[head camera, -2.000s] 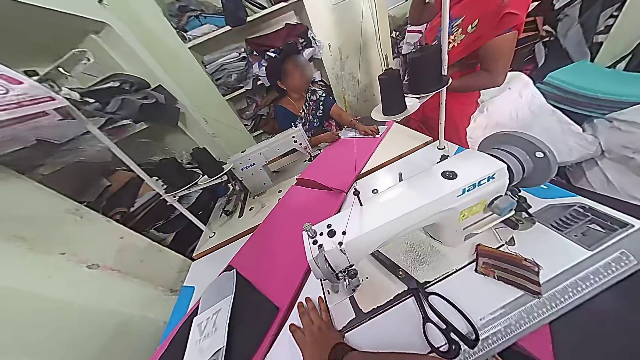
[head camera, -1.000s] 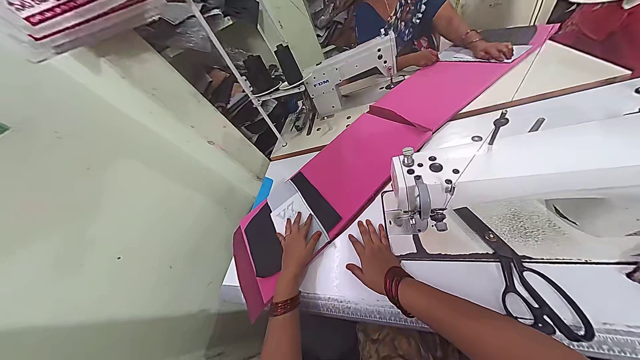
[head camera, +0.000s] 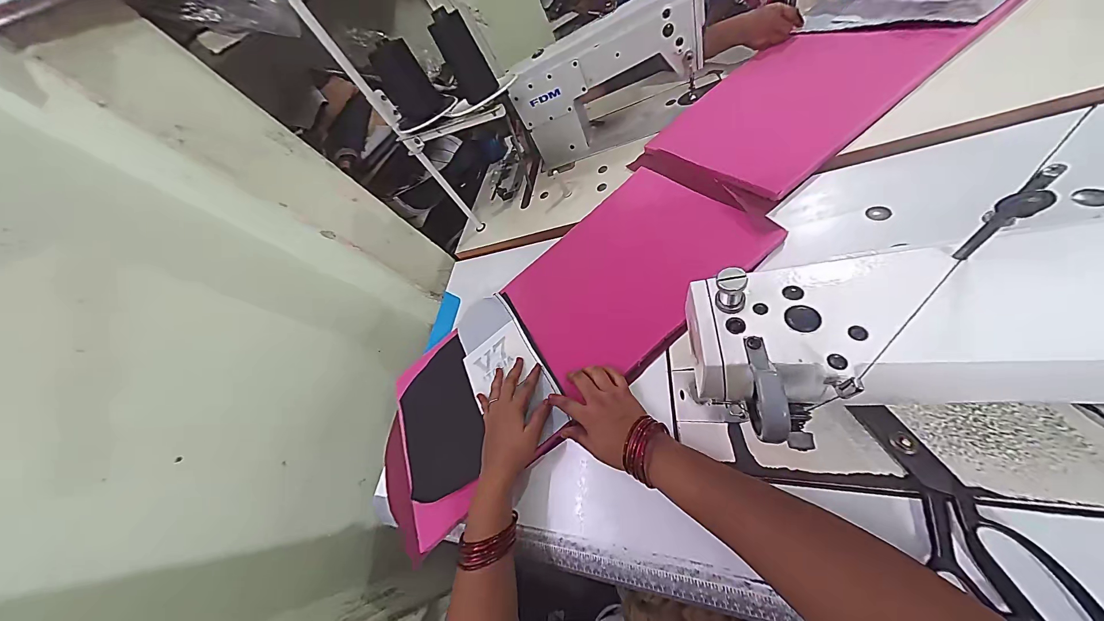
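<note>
A long pink fabric piece (head camera: 638, 267) lies across the tables, with a black panel (head camera: 444, 418) on its near end. Beside that panel lies a pale grey printed piece (head camera: 496, 349). My left hand (head camera: 515, 423) rests on the printed piece, fingers spread. My right hand (head camera: 608, 410) touches the pink fabric and the edge of the printed piece, its thumb toward my left hand; whether it pinches the edge is unclear. The head of a white sewing machine (head camera: 776, 336) stands right of my hands.
Black-handled scissors (head camera: 944, 496) lie by the machine bed. A clear ruler (head camera: 638, 565) runs along the table's front edge. Behind stands another sewing machine (head camera: 561, 95) with black thread cones (head camera: 461, 56). A co-worker's hand (head camera: 768, 26) is at the far end. A wall (head camera: 216, 302) is at left.
The view has swung left and closer. Two seconds ago only one of my hands showed, on the table. Since one second ago, my right hand has moved left from the white table onto the pink fabric.
</note>
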